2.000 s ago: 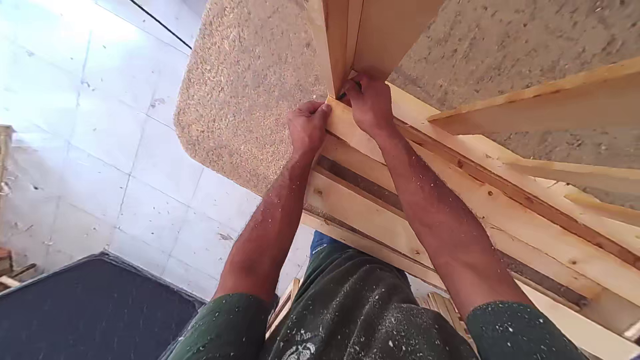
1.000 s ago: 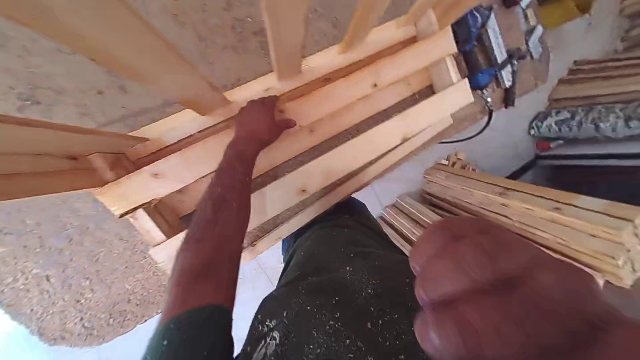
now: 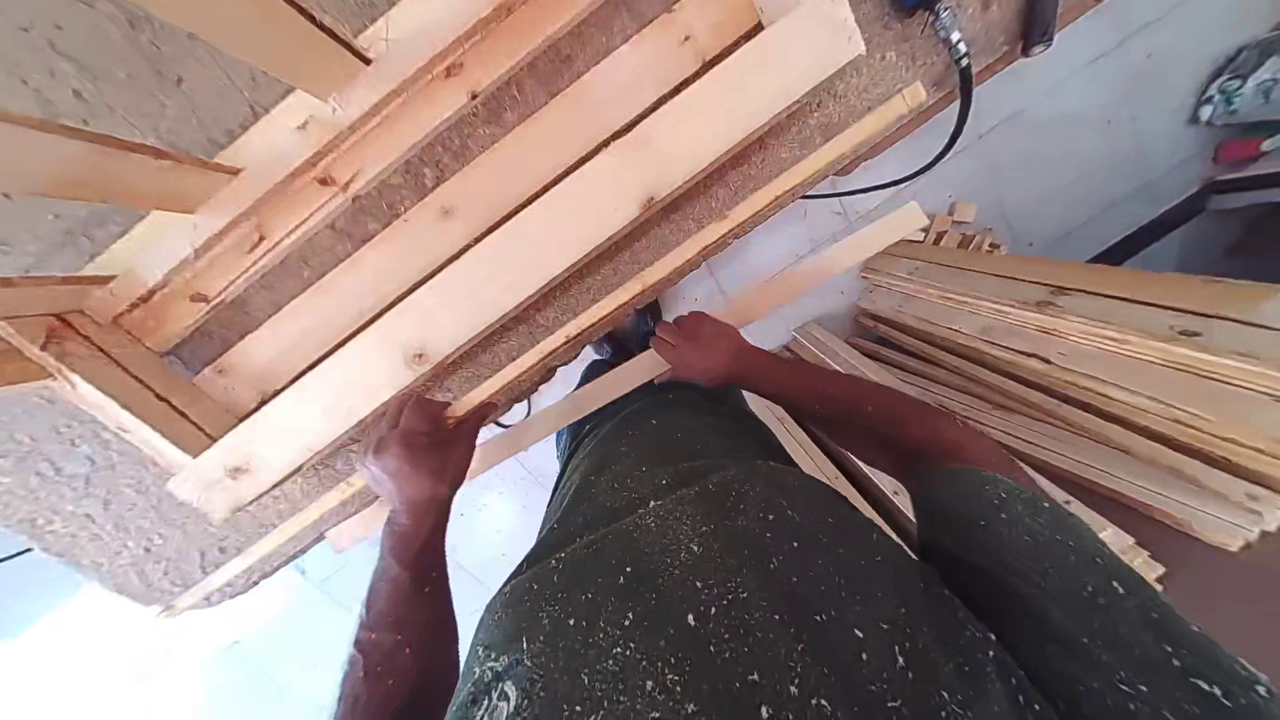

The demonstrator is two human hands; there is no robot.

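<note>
My left hand (image 3: 422, 450) is closed on a narrow wooden strip (image 3: 690, 255) that lies along the near edge of the particleboard worktop. Below that edge, my right hand (image 3: 700, 348) grips a thin, flat wooden slat (image 3: 820, 268), which slants from lower left to upper right in front of my waist; its left part passes behind my left hand and wrist. On the worktop beyond both hands rests a wooden frame of planks (image 3: 540, 270), with several boards joining it at the upper left.
Stacked wooden strips (image 3: 1080, 370) stand at the right, with small wood offcuts (image 3: 965, 228) at their far end. A black hose (image 3: 945, 150) with a metal fitting hangs over the worktop's edge (image 3: 850, 150). Pale floor tiles show below.
My left hand has left the wooden frame and now holds the narrow strip. My right hand, blurred near the stacked strips a second ago, is at my waist with the slat. The view has shifted.
</note>
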